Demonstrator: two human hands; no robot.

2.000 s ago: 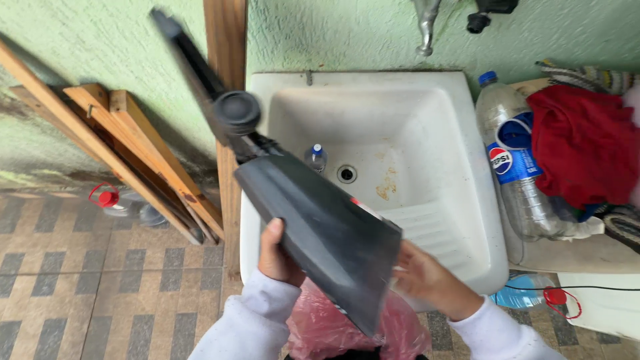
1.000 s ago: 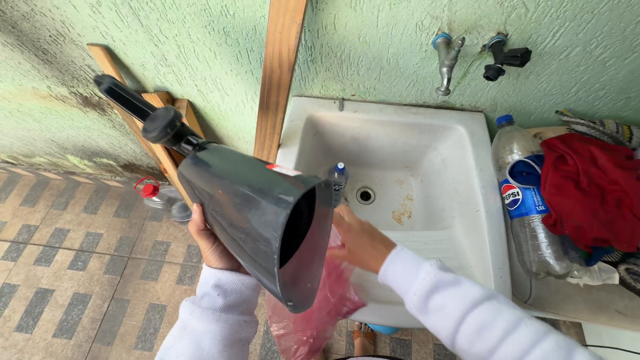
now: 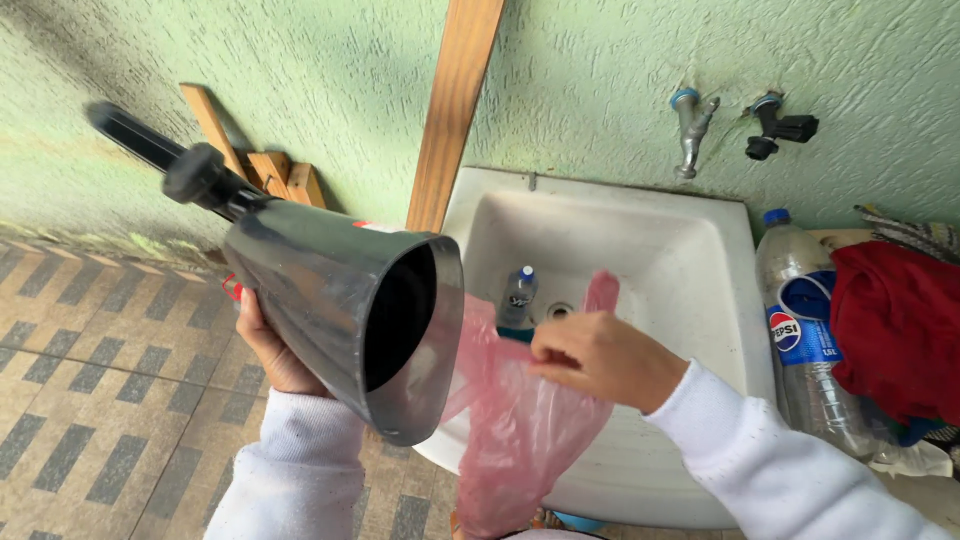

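Note:
My left hand [image 3: 277, 349] grips the underside of a dark translucent plastic canister [image 3: 315, 277], which looks like a handheld vacuum's dust container. It is tilted, its wide open mouth facing right and down, with a black knob and long black arm at its upper left end. My right hand [image 3: 604, 360] pinches the rim of a pink plastic bag [image 3: 525, 420], which hangs in front of the sink, close to the canister's mouth. How far the bag reaches behind the mouth is partly hidden.
A white sink [image 3: 600, 202] holds a small bottle with a blue cap [image 3: 519, 292]. Above are a metal tap [image 3: 691, 135] and a black tap [image 3: 776, 127]. At right lie a large plastic bottle [image 3: 817, 382] and red cloth [image 3: 900, 322]. Wooden boards [image 3: 457, 105] lean on the wall.
My right hand has left the canister and now holds the pink bag up beside its mouth. The canister has turned so its opening shows. The view has shifted.

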